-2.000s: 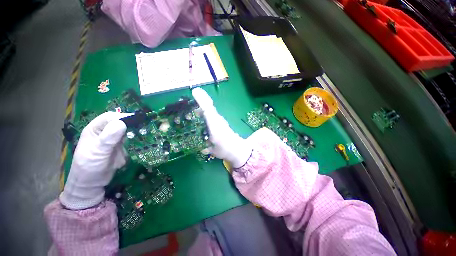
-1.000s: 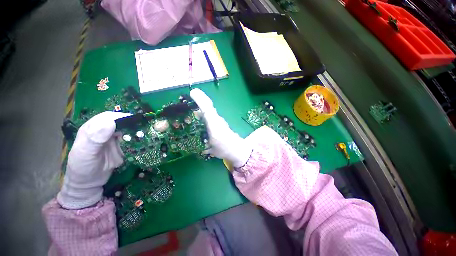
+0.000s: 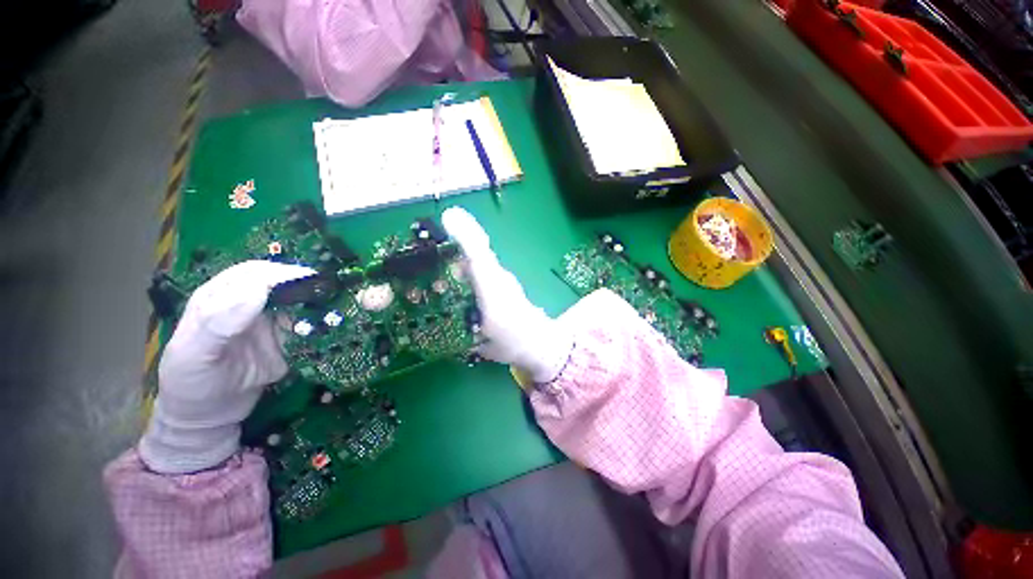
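A green PCB panel [image 3: 380,328] is held up between my hands, component side facing me, with long black raised strips along its top edge and small round parts below. My left hand [image 3: 221,351], in a white knit glove, grips its left end. My right hand [image 3: 493,300], also gloved in white, holds its right end, index finger extended upward; the fingers behind the panel are hidden. Other boards lie on the green mat: one [image 3: 334,450] below the panel, one [image 3: 266,243] behind it at the upper left, and one [image 3: 634,292] right of my right hand.
A record sheet [image 3: 391,158] with two pens lies at the back. A black bin [image 3: 702,141] holding sheets and a yellow cup [image 3: 722,269] stand at the right. Beyond is the green conveyor belt [image 3: 782,170], with a loose board [image 3: 861,244] and red divided tray [image 3: 923,96]. A pink-sleeved person [image 3: 351,51] is opposite.
The panel has tilted slightly in my hands, its top strips now seen at a different angle. Both hands keep their hold. The view has shifted a little.
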